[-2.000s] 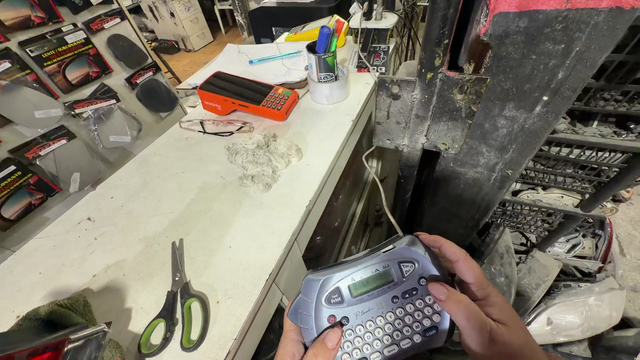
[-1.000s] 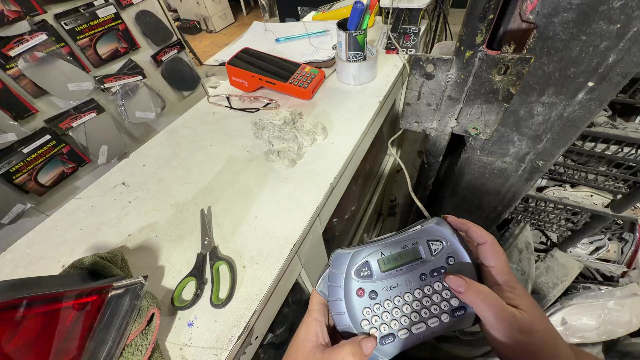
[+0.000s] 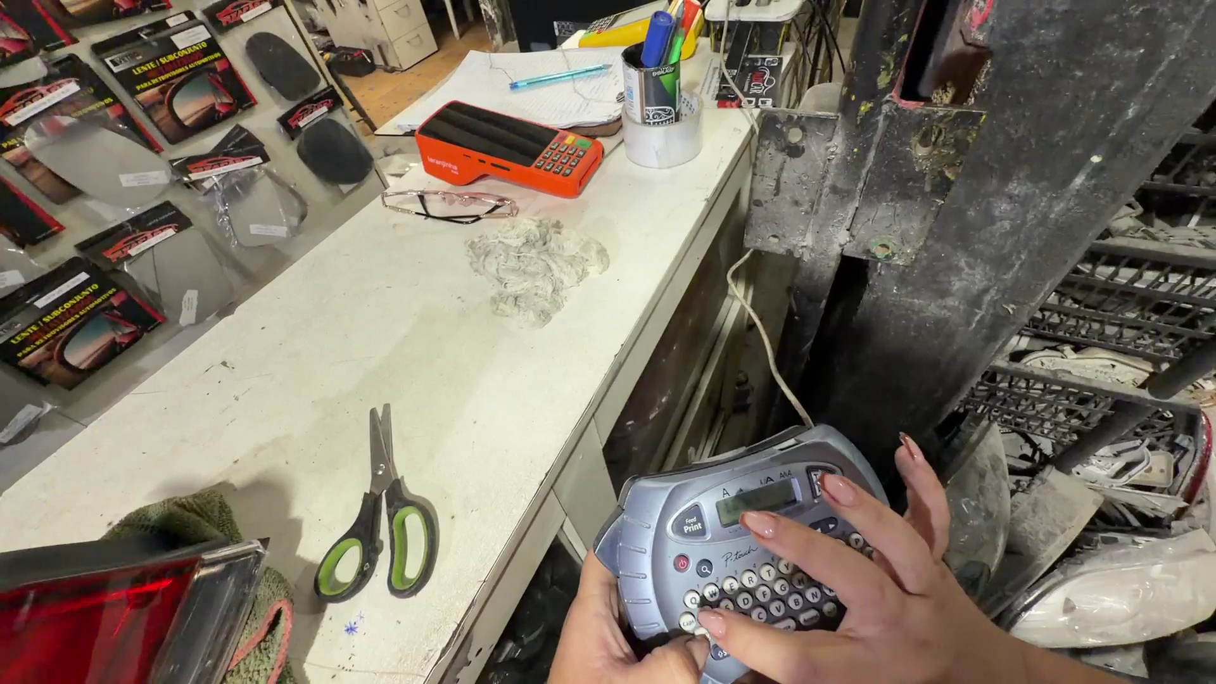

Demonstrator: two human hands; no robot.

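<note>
A grey-blue handheld label maker point(image 3: 655, 560) with a small screen and round keys is tilted up at the lower right, its cable running back behind it. My left hand point(image 3: 603, 627) grips its lower left side, the thumb at the bottom keys. Over the keyboard my right hand point(image 3: 874, 589) is spread, one fingertip at the lower left keys and another near the screen; the hand hides the right part of the keys. Scissors with black and green handles point(image 3: 388, 532) lie nearly closed on the white counter point(image 3: 285, 380), left of the label maker.
A red tail light point(image 3: 95, 608) rests by a green cloth point(image 3: 180, 518). Farther back are a crumpled whitish rag point(image 3: 537, 266), eyeglasses point(image 3: 446, 204), an orange card terminal point(image 3: 503, 147), papers, and a pen cup point(image 3: 652, 90). A black metal post point(image 3: 988, 237) and racks of parts stand right.
My right hand has let go of the label maker's right side and moved over its keys and screen. My left hand still holds the left side.
</note>
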